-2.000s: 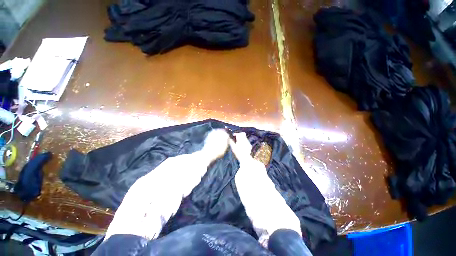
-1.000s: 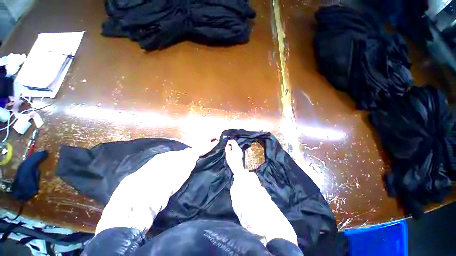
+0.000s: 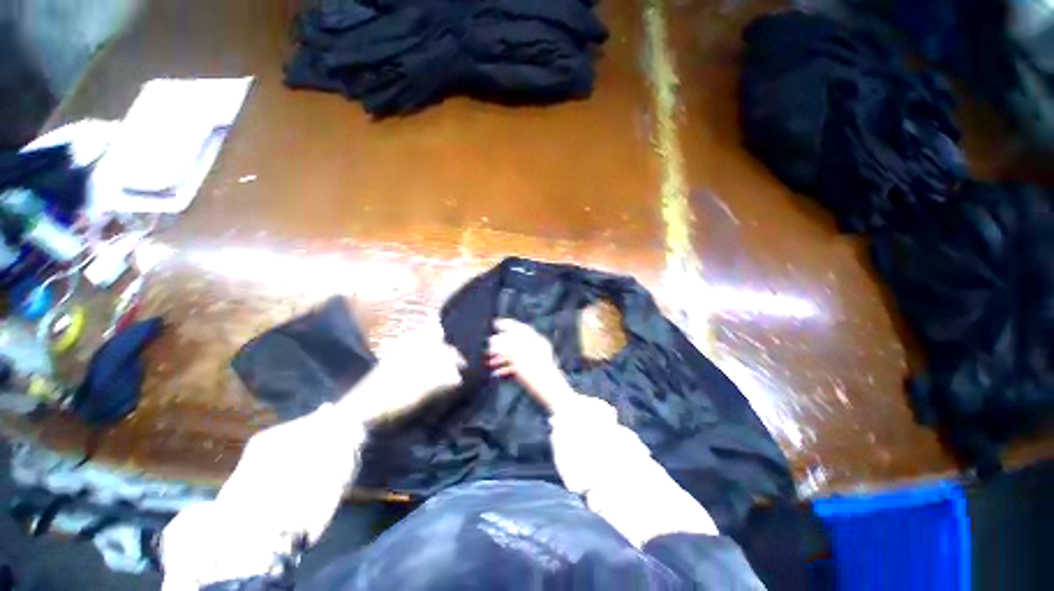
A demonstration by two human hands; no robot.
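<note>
A black lined garment (image 3: 682, 404) lies on the brown table's front edge, in front of me. Its shiny lining shows, with an oval opening through which the table is seen. A tiny white tag sits at its top edge. My left hand (image 3: 422, 367) is closed on the garment's left edge, with a matt black sleeve spread out beyond it. My right hand (image 3: 522, 356) rests on the lining just right of it, fingers bent; whether it pinches cloth is unclear. Both hands are overexposed.
Black garment heaps lie at the far side (image 3: 451, 52) and right (image 3: 855, 127) of the table (image 3: 347, 173). White papers (image 3: 173, 139), a cable, a yellow tape roll (image 3: 67, 329) and a dark cloth piece (image 3: 119, 369) lie left. A blue crate (image 3: 896, 543) stands below right.
Both hands have moved from the garment's top edge down toward me. The sleeve at left has been drawn in and folded shorter. The view has shifted slightly.
</note>
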